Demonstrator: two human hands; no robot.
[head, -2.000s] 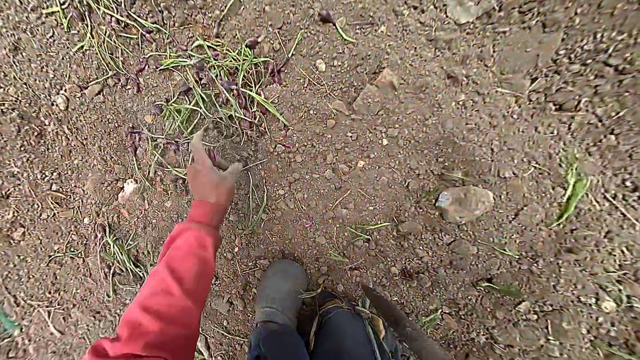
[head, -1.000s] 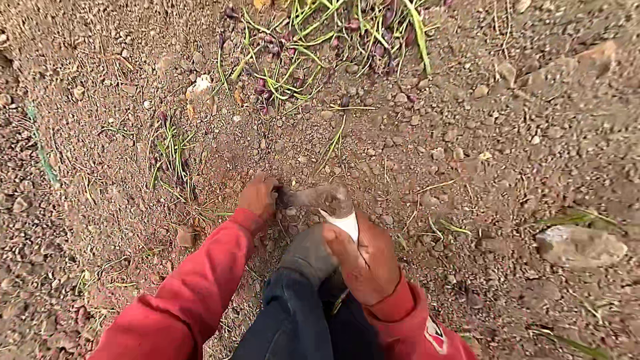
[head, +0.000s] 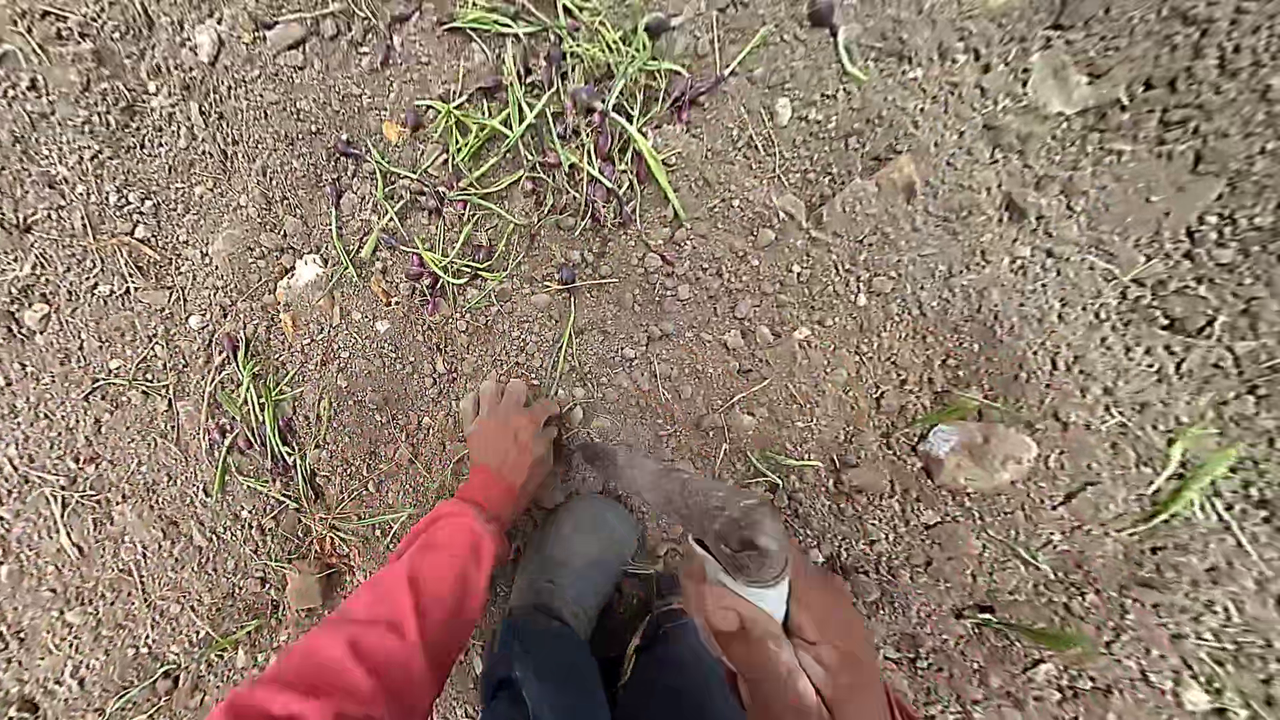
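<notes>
My left hand (head: 510, 430) is low over the soil just beyond a dark boot (head: 580, 555), its fingers bent down; whether anything is under them is hidden. My right hand (head: 765, 640), blurred, is closed on a soil-coated hand tool (head: 700, 505) with a white part beside the grip. The tool's narrow end points left, close to my left fingertips. A single purple onion bulb (head: 567, 274) with a thin green stalk lies above my left hand. Farther up is a loose heap of purple onions with green leaves (head: 560, 130). A smaller bunch of onions (head: 255, 420) lies to the left.
The ground is dry, stony soil (head: 860, 360). A large pale stone (head: 977, 456) lies at the right, and a whitish stone (head: 303, 280) sits left of the heap. Green leaves (head: 1195, 485) are scattered at the far right. One onion (head: 822, 14) lies apart at the top.
The right hand and the tool, raised near the boot a second ago, now reach toward my left hand. The left hand has moved from beside the onion heap to just beyond the boot. The view has shifted.
</notes>
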